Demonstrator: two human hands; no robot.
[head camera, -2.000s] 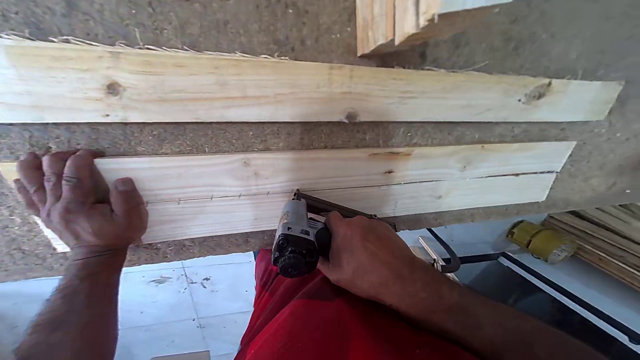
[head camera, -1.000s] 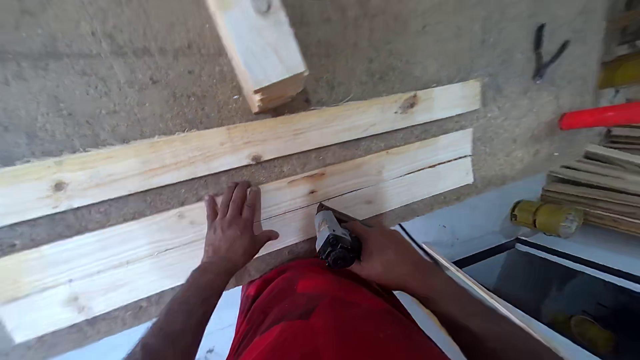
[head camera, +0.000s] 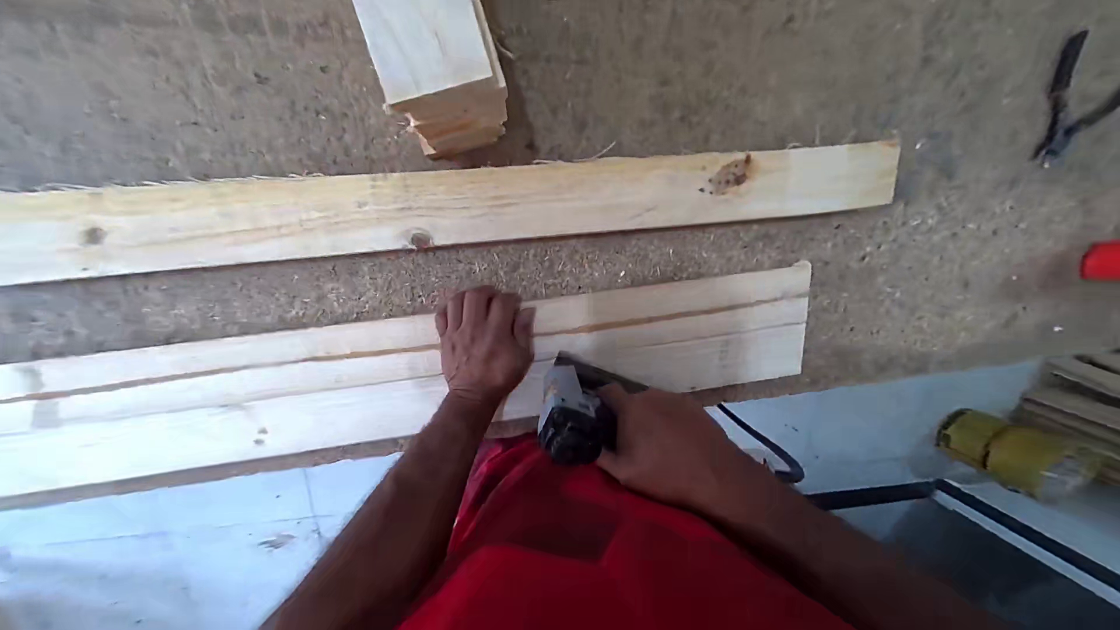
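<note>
My left hand (head camera: 486, 341) lies across the joined pine boards (head camera: 744, 346), fingers together and bent at the far edge. These boards lie flat side by side, with a brown seam and a finer line running along them. Just right of that hand, my right hand (head camera: 656, 437) grips a grey and black nail gun or stapler (head camera: 573, 411). Its nose touches or is very near the boards' near part; the exact contact is hidden. Beyond them lies a separate pine board (head camera: 569, 201) with knots.
A stack of short wood pieces (head camera: 429, 52) stands at the top. Dark pliers-like tool (head camera: 1059, 105) and a red object (head camera: 1101, 261) lie right on the worktable (head camera: 962, 289). Below right are a yellow container (head camera: 1006, 446), wood strips (head camera: 1067, 402) and a black-edged panel (head camera: 1006, 542).
My left hand has moved right along the boards, from their left part to beside the tool. The upper face of the near boards looks different. The view has shifted.
</note>
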